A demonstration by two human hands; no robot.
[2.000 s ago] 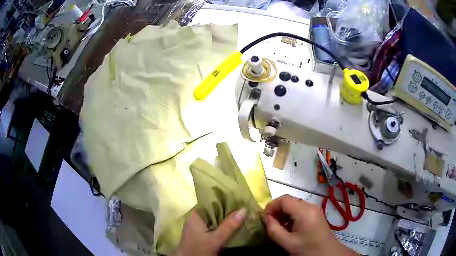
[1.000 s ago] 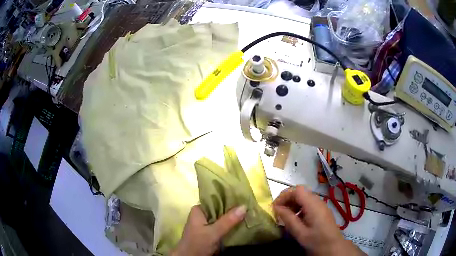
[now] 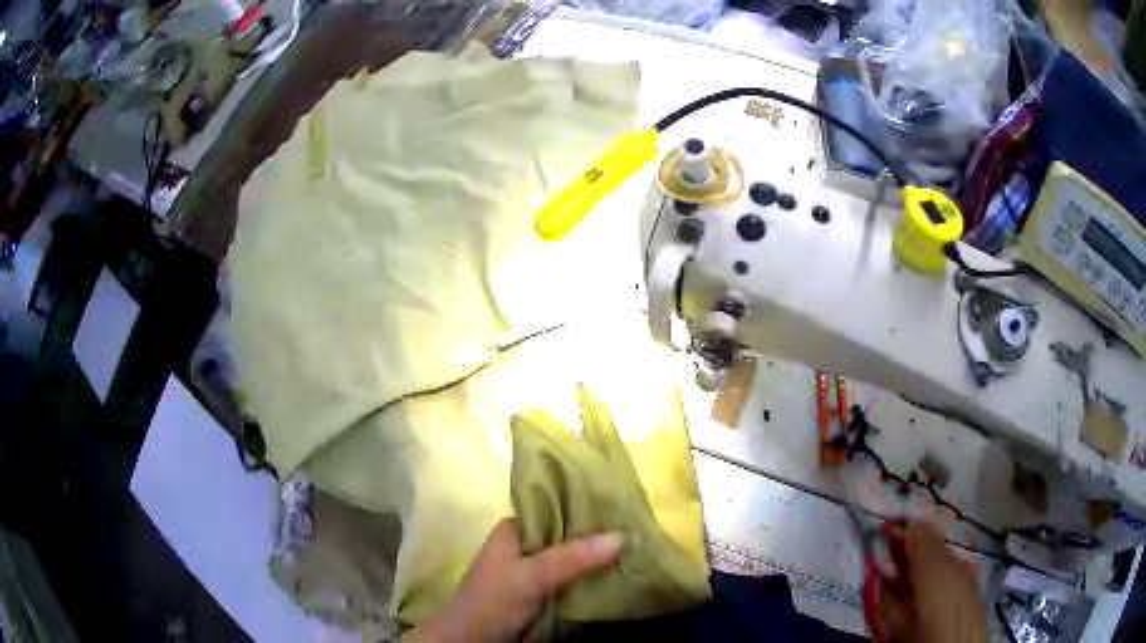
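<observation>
My left hand [image 3: 522, 580] is shut on a fold of the olive garment panel [image 3: 584, 515] at the bottom centre, thumb on top. A narrow pointed strip of the panel stands up towards the lamp-lit area. My right hand [image 3: 933, 584] is blurred at the lower right, on the red-handled scissors [image 3: 876, 572], whose blades are smeared by motion. Large pale panels [image 3: 377, 251] lie left of the white sewing machine [image 3: 829, 289]. The needle area is lost in glare.
The yellow work lamp [image 3: 598, 186] hangs over the cloth on a black gooseneck. Orange-handled snips [image 3: 831, 415] lie below the machine arm. A control box [image 3: 1096, 245] is at the right. A white board [image 3: 233, 502] is at lower left.
My right hand has left the cloth edge and moved right and down to the scissors, which have shifted. My left hand still holds the panel. The view has shifted slightly.
</observation>
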